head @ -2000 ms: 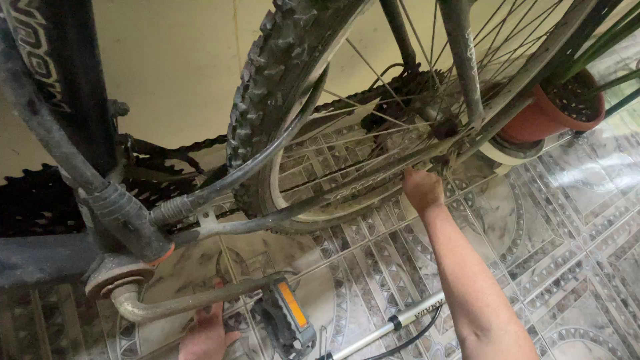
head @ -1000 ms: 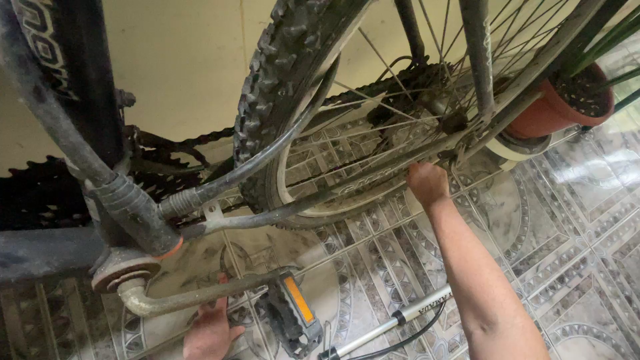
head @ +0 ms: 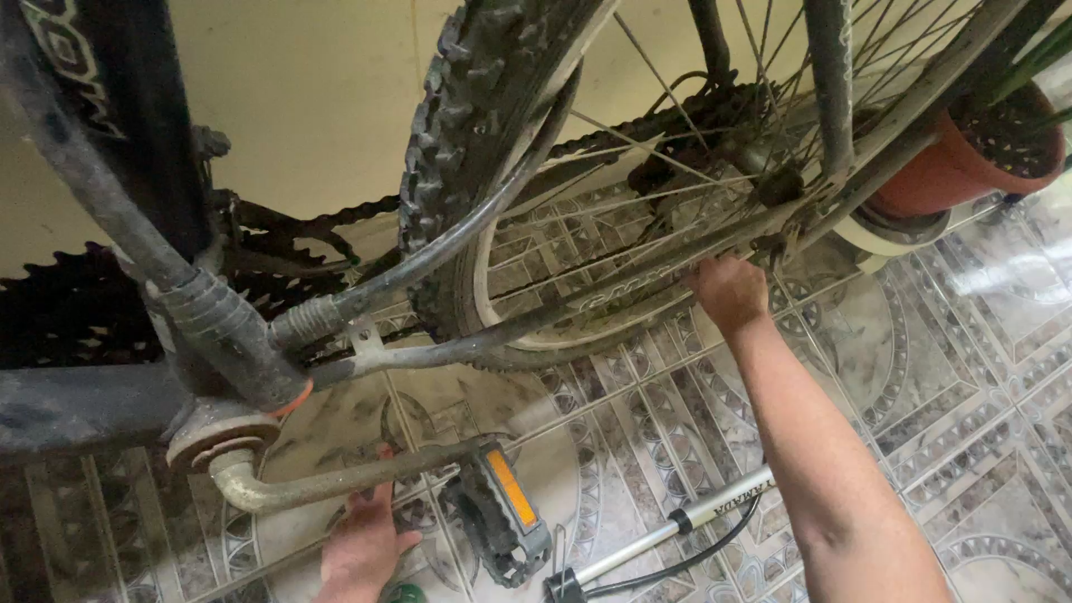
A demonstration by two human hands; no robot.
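Observation:
My right hand (head: 730, 289), fingers curled, is at the lower frame tube (head: 536, 322) beside the rear wheel's rim, near the axle; what its fingertips hold is hidden. Low on the left, my left hand (head: 364, 536) is spread near the tiled floor, one finger reaching up behind the crank arm (head: 352, 479). It grips nothing that I can see. A black pedal (head: 494, 515) with an orange reflector is just to its right. The knobby rear tire (head: 448, 142) rises at the centre, with the chain (head: 360, 209) and toothed chainring (head: 50, 310) behind the frame.
A silver hand pump (head: 653, 540) with a black hose lies on the patterned floor between my arms. At the right, a plant in a terracotta-coloured pot (head: 946, 180) stands in a pale base close to the rear wheel. A yellowish wall (head: 310, 100) is behind the bicycle.
Both hands stay in nearly the same places. My left thumb and fingers look more spread than in the earliest frame. The view has shifted slightly.

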